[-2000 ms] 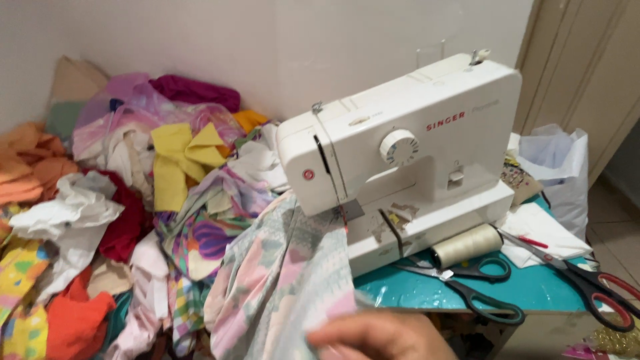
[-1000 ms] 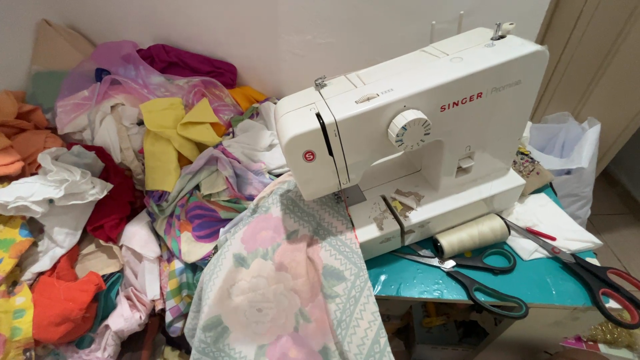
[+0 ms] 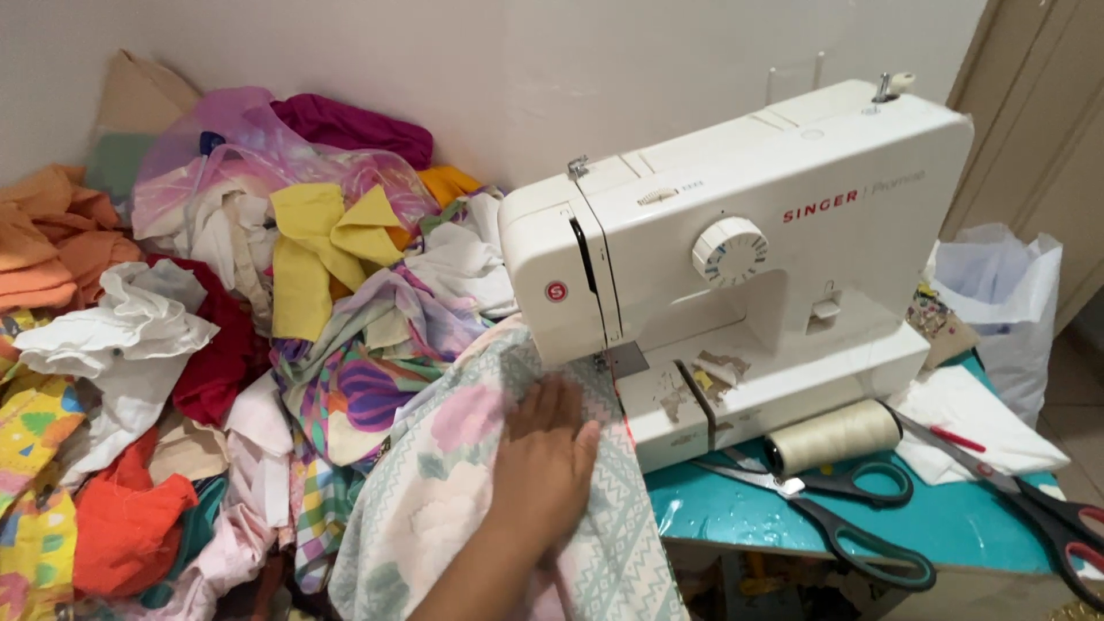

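Note:
My left hand [image 3: 548,457] lies palm down on a floral cloth [image 3: 448,509] with pink roses and green zigzag bands, its fingertips just short of the needle area. It presses on the cloth without gripping it. The cloth reaches to the presser foot of the white Singer sewing machine [image 3: 759,164] and hangs over the front edge. Its right edge runs beside the machine's free arm. Whether the presser foot is down cannot be told. My right hand is out of view.
Teal-handled scissors [image 3: 871,543] and a cream thread cone [image 3: 832,438] lie on the turquoise table [image 3: 724,509]. Red-and-black scissors [image 3: 1026,500] rest over white cloth [image 3: 957,414] at right. Piled fabrics [image 3: 207,345] cover the left side. A white plastic bag [image 3: 1000,302] stands behind.
My left hand has come into view and lies on the floral cloth; one second ago no hand showed. Two seconds ago a hand was at the cloth's lower edge.

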